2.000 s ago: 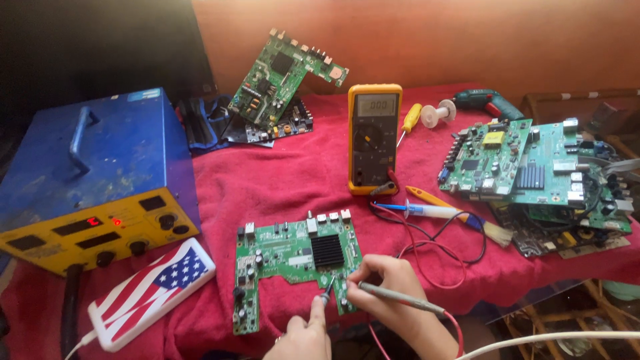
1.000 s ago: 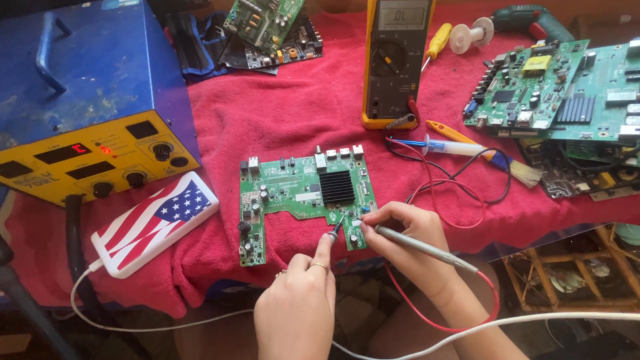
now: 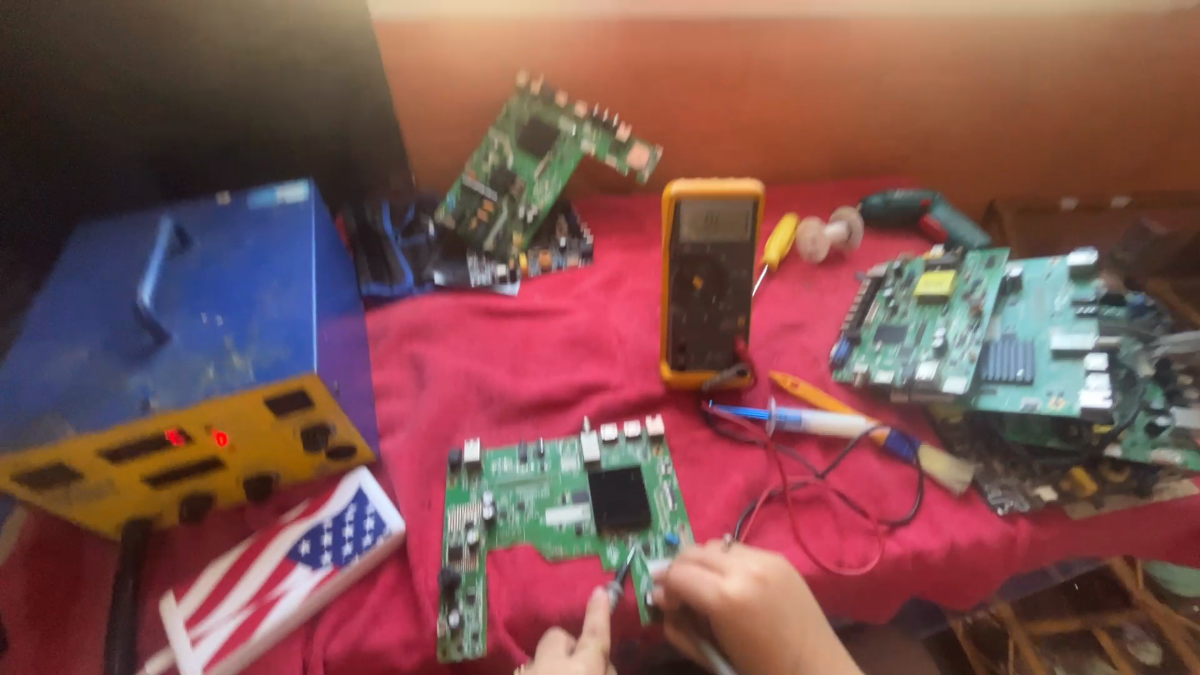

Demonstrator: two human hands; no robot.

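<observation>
A green circuit board (image 3: 562,459) with a black heatsink (image 3: 620,499) lies on the red cloth. My left hand (image 3: 574,647), partly cut off by the lower edge, holds a dark-tipped test probe (image 3: 621,574) at the board's lower right part. Just right of it, my right hand (image 3: 741,600) grips a second, grey probe (image 3: 703,647) by the same part of the board; its tip is blurred. Behind the board a yellow-cased digital multimeter (image 3: 712,281) stands with its display lit; red and black leads (image 3: 778,487) run near it.
A blue and yellow rework station (image 3: 187,347) and a flag-patterned case (image 3: 291,562) are at left. More circuit boards lie at the back (image 3: 525,169) and right (image 3: 1031,337). A syringe (image 3: 816,419), brush (image 3: 942,467), yellow screwdriver (image 3: 778,242), spool (image 3: 830,234) and power tool (image 3: 923,214) surround the meter.
The view has shifted, so my hands sit lower in it than one second ago. Both still hold the probes at the board's lower right part.
</observation>
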